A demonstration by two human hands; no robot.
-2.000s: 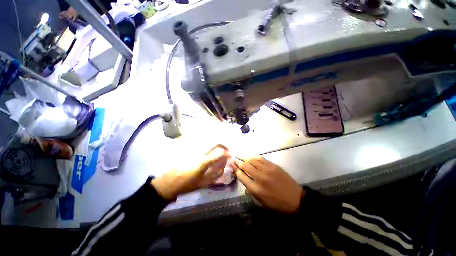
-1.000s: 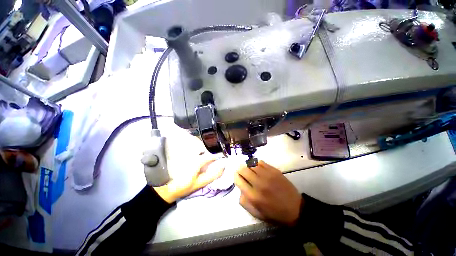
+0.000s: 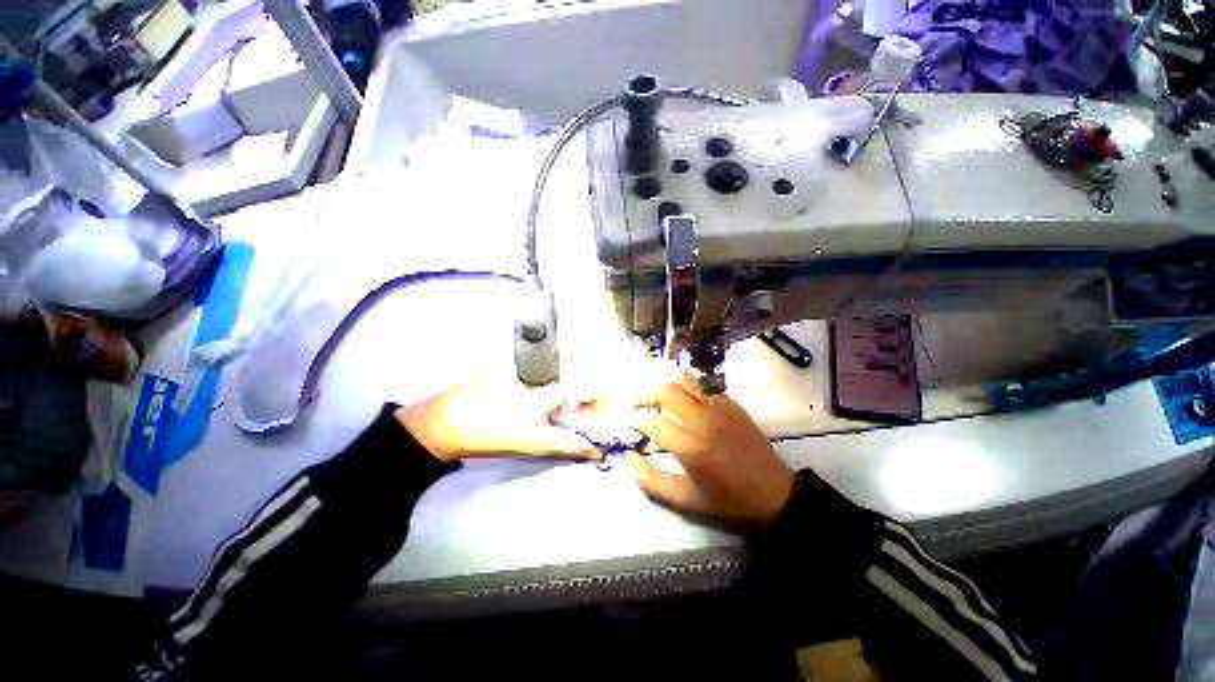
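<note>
A small light-purple fabric piece [image 3: 600, 426] with a dark edge lies on the table just in front of the needle area, bleached by the lamp. My left hand [image 3: 500, 424] lies flat at its left side, fingers washed out by glare. My right hand [image 3: 713, 453] holds its right side, fingertips close to the presser foot [image 3: 706, 357]. The white sewing machine head [image 3: 786, 200] spans the upper right. Whether the fabric is under the foot is hidden by glare and fingers.
A smartphone [image 3: 874, 366] and a slim dark cutter [image 3: 786, 348] lie under the machine arm. The lamp [image 3: 536, 349] stands left of the needle. A curved pale strip with a dark edge [image 3: 287, 380] lies left. A plastic bag [image 3: 100, 260] is far left, purple cloth [image 3: 1019, 47] behind the machine.
Both hands moved from the table's front up to the needle area with the fabric, which is now spread flatter between them. The camera view has shifted too.
</note>
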